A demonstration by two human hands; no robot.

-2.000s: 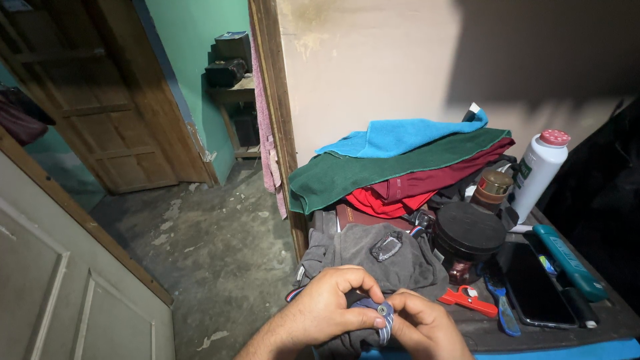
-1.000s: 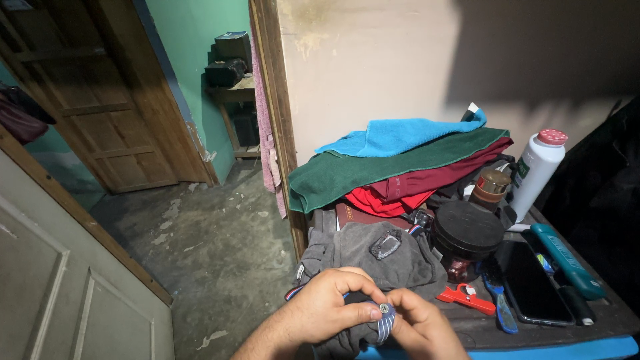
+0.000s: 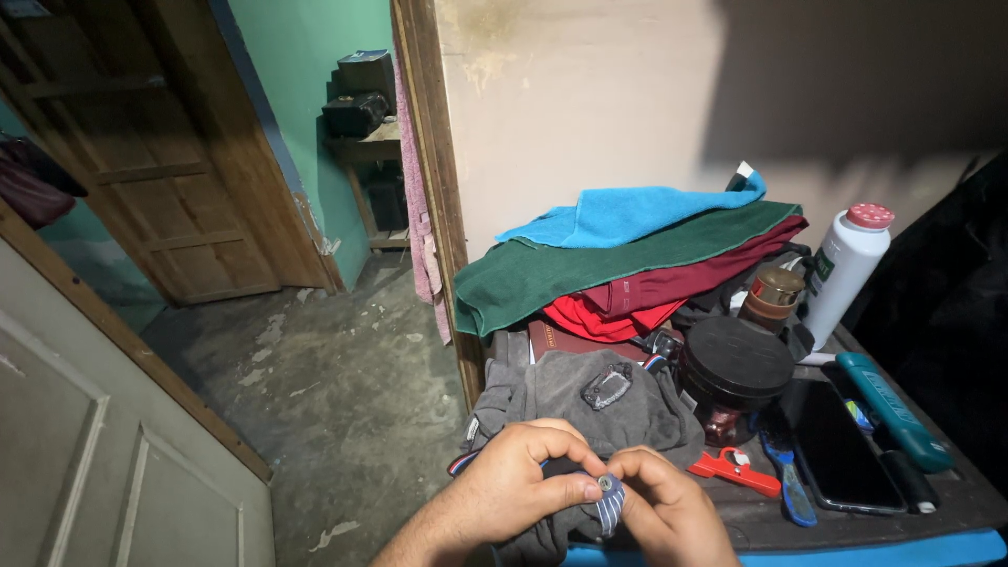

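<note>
My left hand (image 3: 535, 472) pinches a blue-and-white striped piece of fabric (image 3: 609, 512) between thumb and forefinger. A small round button (image 3: 605, 482) shows on the fabric, right at the left fingertips. My right hand (image 3: 669, 504) grips the same fabric from the other side, its fingertips close to the button. Beneath and behind both hands lies a grey garment (image 3: 567, 386) with a dark patch (image 3: 607, 386) and red, white and blue trim. How the striped piece joins the cloth below is hidden by my hands.
Blue (image 3: 630, 216) and green cloths (image 3: 551, 276) lie over red ones behind the garment. To the right are a round black container (image 3: 736, 358), a white bottle (image 3: 846, 276), a red plastic tool (image 3: 734, 471), a blue brush (image 3: 787, 480), a smartphone (image 3: 843, 445) and a teal bottle (image 3: 894, 409).
</note>
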